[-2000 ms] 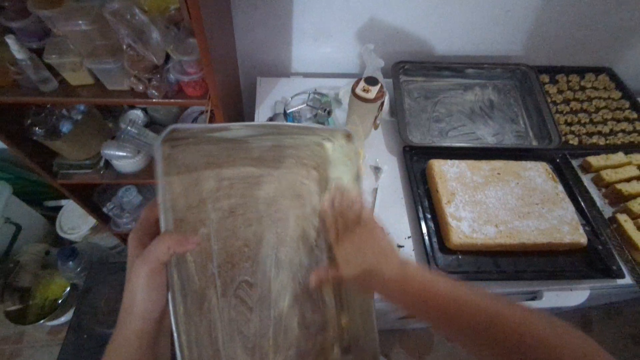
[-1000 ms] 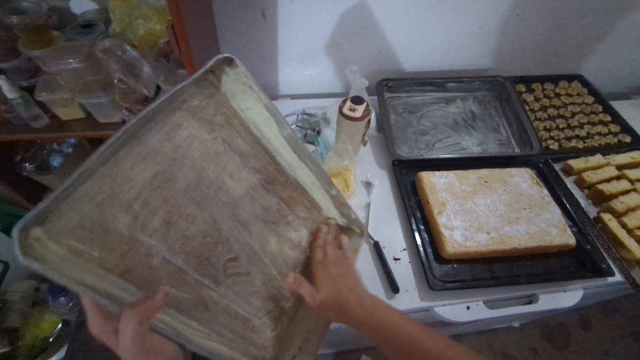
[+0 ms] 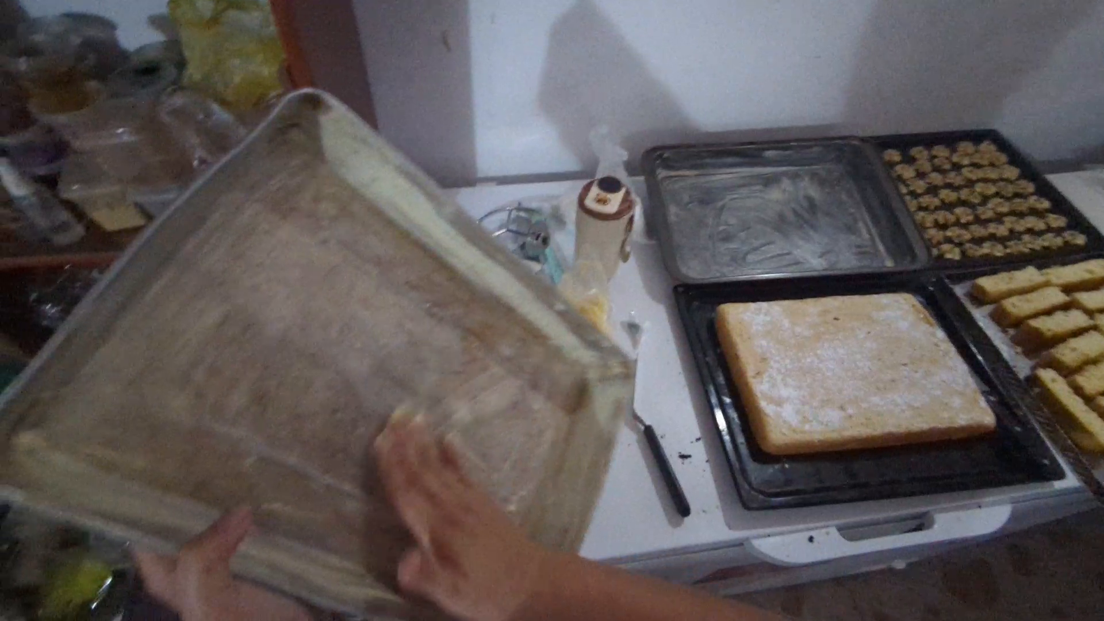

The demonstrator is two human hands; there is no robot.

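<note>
A large rectangular metal baking pan, its inside smeared with a pale greasy coating, is tilted up at the left. My left hand grips its near rim, thumb over the edge. Flat against the pan's inner bottom lies my right hand, fingers together, a little pale stuff at the fingertips. To the right, a flat rectangular cake dusted with white powder rests on a black baking tray. A second dark pan with whitish smears sits behind it.
A black-handled utensil lies on the white chest lid, near a cream-coloured flask and a bag with yellow contents. Small cookies fill a tray at the back right; cake bars lie before it. Shelves hold plastic containers.
The pan has turned from nearly upright to a slanted position. Since one second ago, my right hand has moved from near the pan's right corner onto its lower inner bottom.
</note>
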